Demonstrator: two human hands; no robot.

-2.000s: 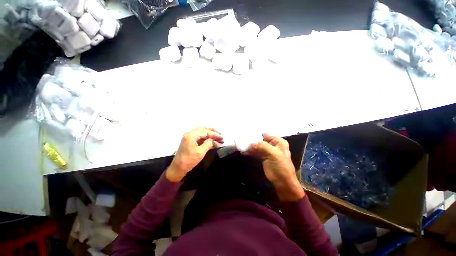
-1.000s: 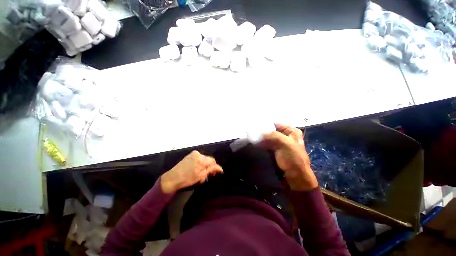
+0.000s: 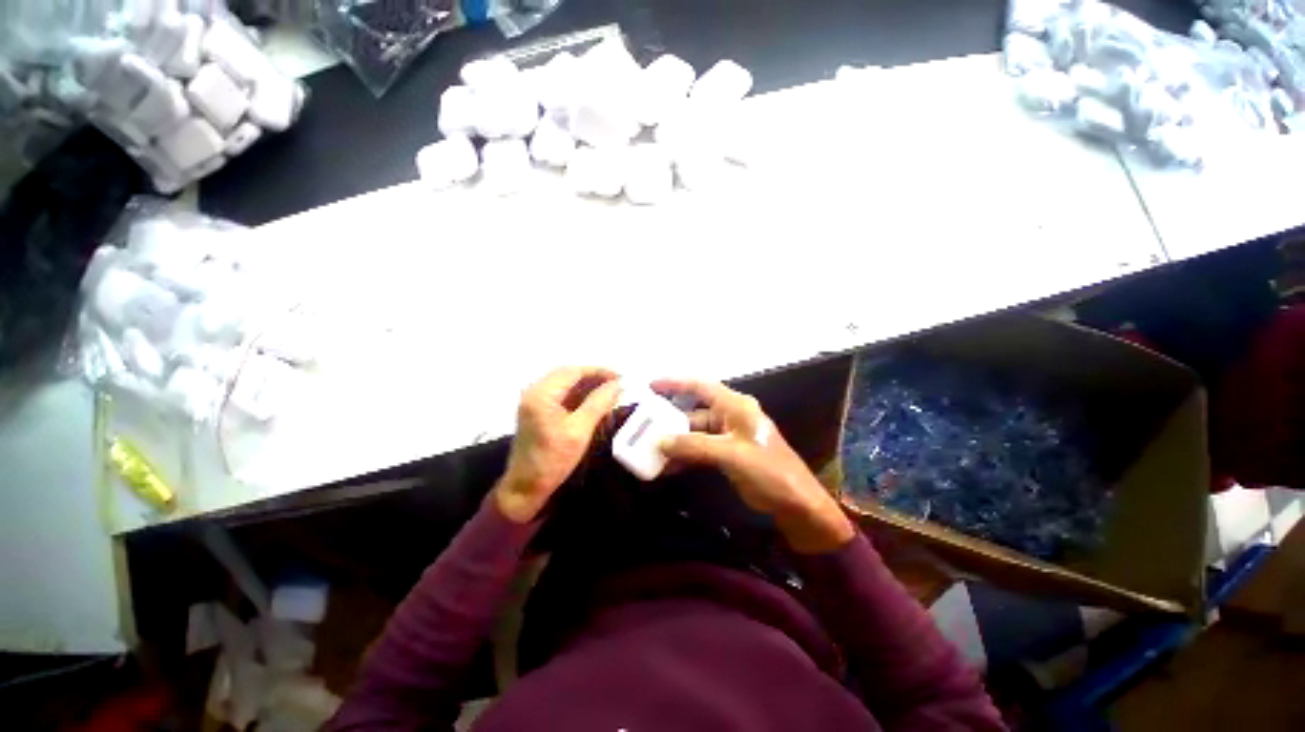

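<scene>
My right hand (image 3: 737, 446) holds a white plastic housing (image 3: 648, 436) between its fingertips, just off the bench's front edge. The housing is a rounded block with a small dark slot or print on its upward face. My left hand (image 3: 555, 431) is at the housing's upper left, thumb and fingertips pinched together. Something small and pale shows at the left fingertips, too small and bright to name. A loose pile of white housings (image 3: 594, 107) lies at the back centre of the bench.
An open carton (image 3: 1023, 572) of shiny clear scrap (image 3: 973, 451) stands below the bench edge at right. Poly bags of housings lie at left (image 3: 179, 308), far left (image 3: 172, 86) and back right (image 3: 1145, 86). A yellow tube (image 3: 140, 473) lies at the left edge. A red sleeve (image 3: 1267, 415) shows far right.
My left hand has risen from below the bench edge to the housing. My right hand has moved left and lower with the housing, whose slotted face now shows. The view has shifted slightly.
</scene>
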